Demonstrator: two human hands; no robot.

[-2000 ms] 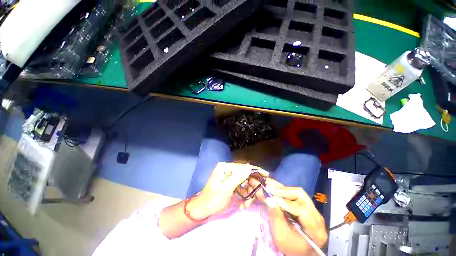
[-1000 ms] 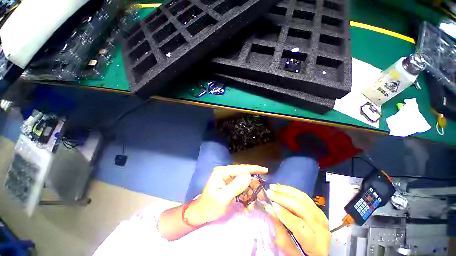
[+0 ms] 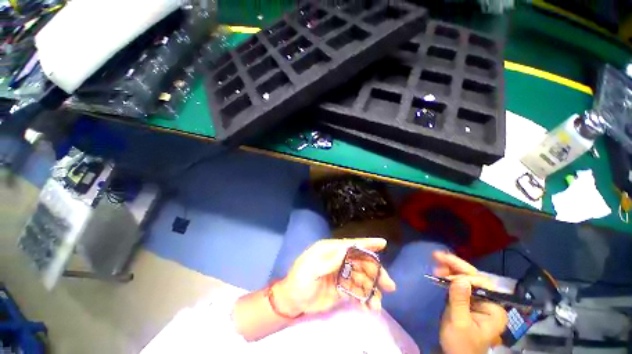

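A dark, rounded ring-like frame (image 3: 358,274) lies in my left hand (image 3: 312,276), over my lap; skin shows through its opening. The palm faces up and the fingers hold the frame's edge. My right hand (image 3: 471,311) is to the right, apart from the frame. It holds a thin dark pointed tool (image 3: 485,294), its tip pointing left toward the frame. A pale strip lies along the tool; I cannot tell if it is part of it.
Stacked black foam trays (image 3: 416,104) lie askew on the green bench (image 3: 367,158). Loose housing parts (image 3: 319,140) lie at its edge. A bottle (image 3: 560,146), crumpled wipe (image 3: 581,198) and dark loop (image 3: 530,186) are at right. A parts box (image 3: 353,200) is below; the meter (image 3: 516,322) is partly hidden.
My right hand has moved right, away from the frame, with the tool. My left hand has opened flatter under the frame. The view has shifted, so the bench sits lower and further right.
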